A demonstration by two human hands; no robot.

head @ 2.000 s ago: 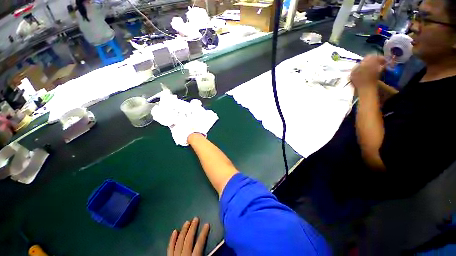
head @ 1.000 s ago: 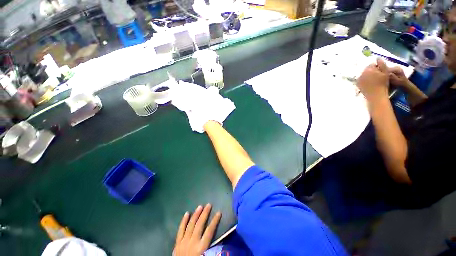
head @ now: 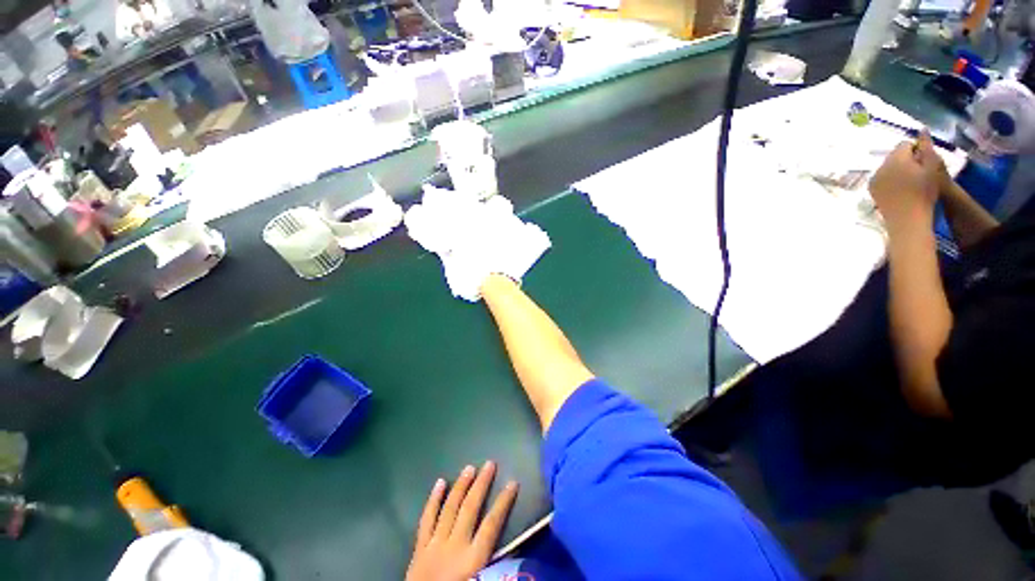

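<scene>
My right hand [head: 482,244] reaches out over the bench and is lost in a bright white mass, glove or cloth, at the belt edge; its fingers cannot be made out. A white ring-shaped fan housing [head: 375,227] lies just left of it, with an off-white slotted blower wheel [head: 304,241] beside that. Another white part [head: 468,157] stands directly behind the white mass. My bare left hand [head: 463,524] rests palm down near the bench's front edge, fingers apart, holding nothing; its wrist is cut off by the frame.
Blue bin [head: 314,405] on the green bench. Orange screwdriver [head: 148,505] and white cloth [head: 187,558] lie lower left. More white parts [head: 184,255] sit on the belt at left. A black cord [head: 723,204] hangs right of my arm. Neighbour's white sheet [head: 726,238] and arms are at right.
The view has shifted, so the bench appears further right. The blower wheel and housing have moved left relative to the blue bin. The housing is now clear of the white mass.
</scene>
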